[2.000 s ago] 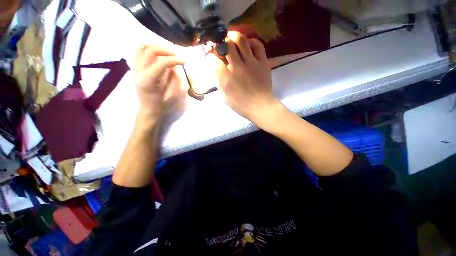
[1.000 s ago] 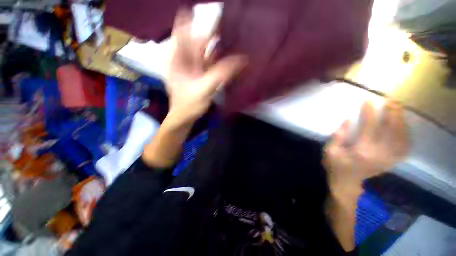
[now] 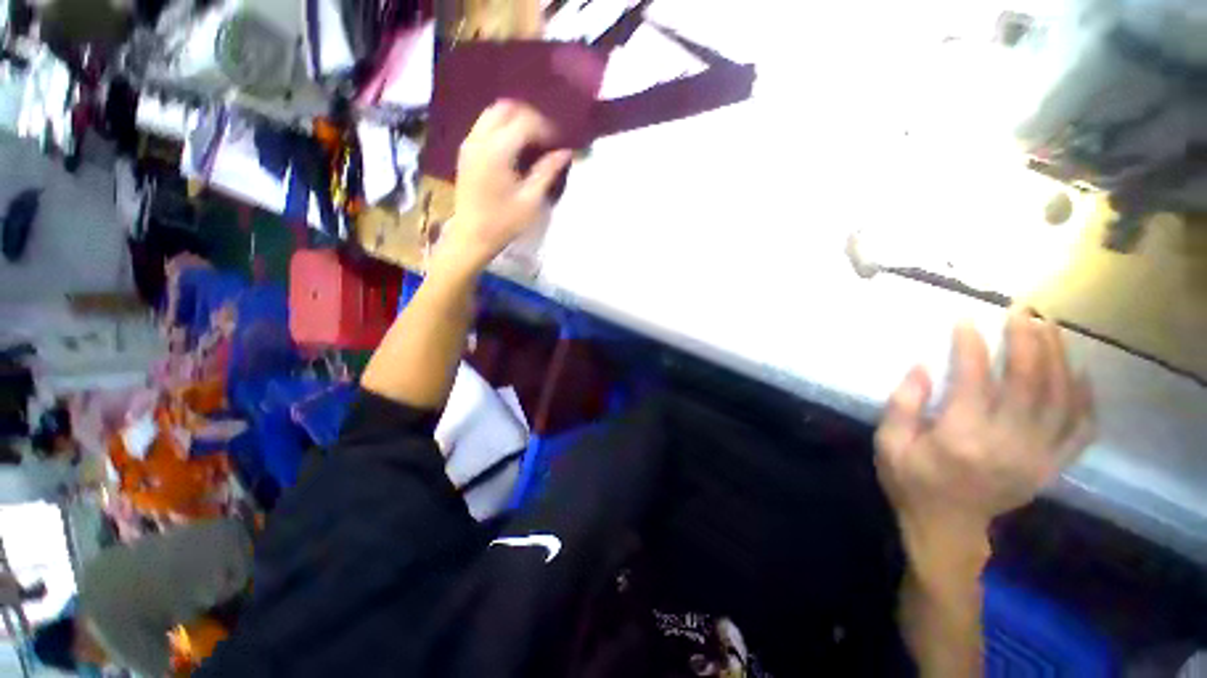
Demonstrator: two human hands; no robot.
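Note:
Maroon cut panels lie at the left end of the white table. My left hand is over their near edge, fingers curled and thumb apart; whether it grips a panel cannot be told. A maroon strip extends right from the panels. My right hand is at the table's front edge on the right, fingers spread, with nothing visible in it. It is slightly blurred. The sewing machine is at the upper right, cut off by the picture's edge, beside a bright lit area.
A thin dark cord with a pale end runs along the table at right. A red box and blue crates with white cloth stand below the table. Cloth piles lie at far left.
The view has swung left. The large maroon fabric at my left hand a second ago is gone from there, and that hand is now at the panels. Both hands have left the needle area.

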